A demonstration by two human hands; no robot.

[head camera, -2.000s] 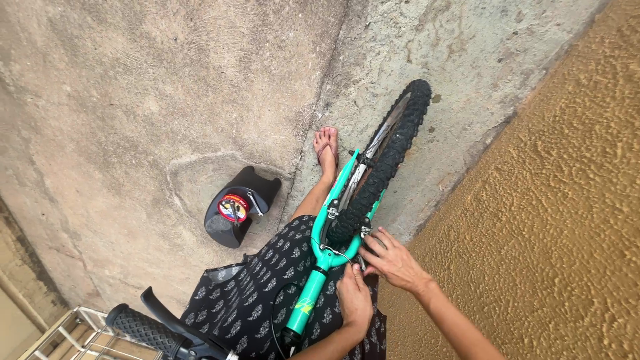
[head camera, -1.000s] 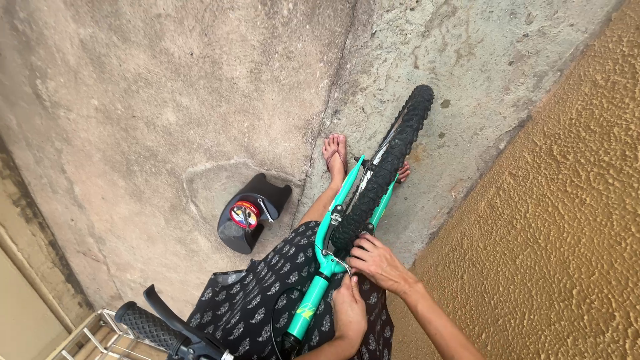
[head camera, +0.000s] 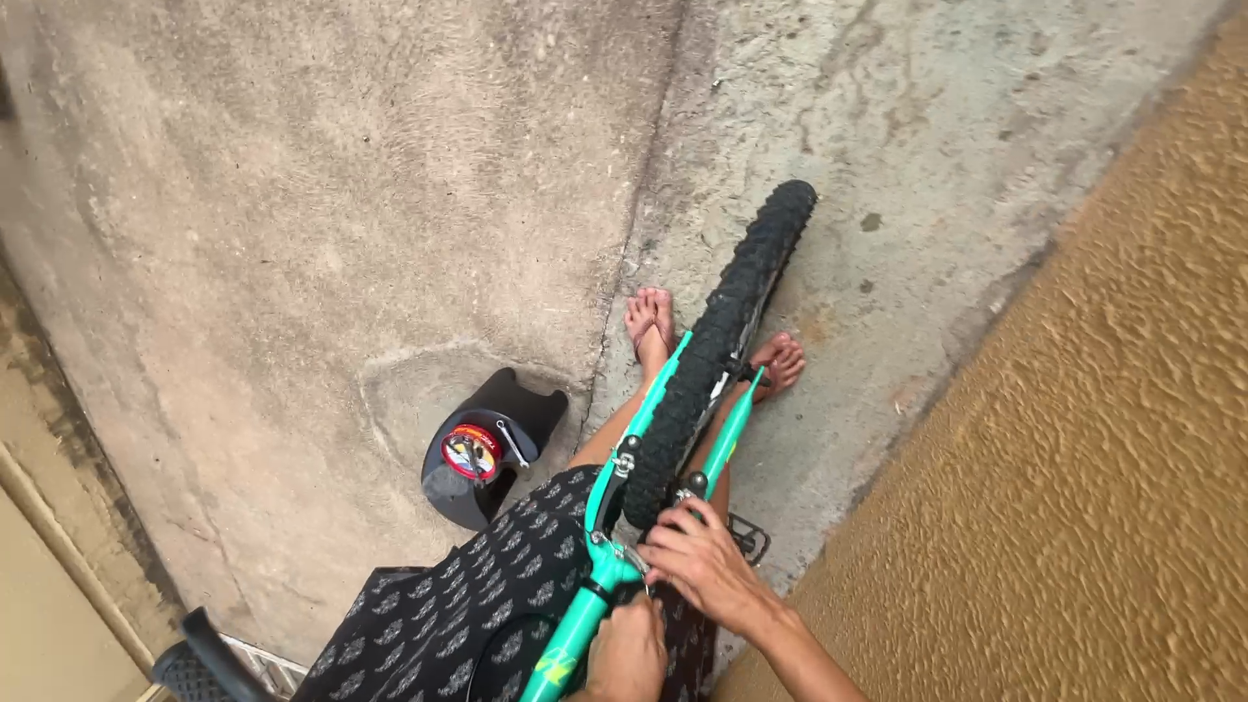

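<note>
A teal bicycle fork (head camera: 577,639) lies belly-up across the lap, with a knobby-tyred wheel (head camera: 717,351) tilted between its legs. My left hand (head camera: 626,645) is closed beside the fork crown, on a thin metal piece that looks like part of the brake cable. Just above it, my right hand (head camera: 704,564) bends its fingers over the brake arm below the right fork leg; its fingertips partly hide the parts there. Another brake arm (head camera: 624,463) shows on the left fork leg. The wheel's axle (head camera: 746,370) sits close to the right leg's tip.
On the concrete floor, a black plastic mudguard-like piece (head camera: 453,497) carries a round red tin (head camera: 472,451) and a small wrench (head camera: 513,444). Two bare feet flank the wheel. A handlebar grip (head camera: 185,673) and white wire rack are lower left; a textured ochre wall (head camera: 1053,468) rises at right.
The wheel has tilted relative to the fork, and its axle now shows near the right leg's tip. Both hands stay near the fork crown. The foot right of the wheel has come into view.
</note>
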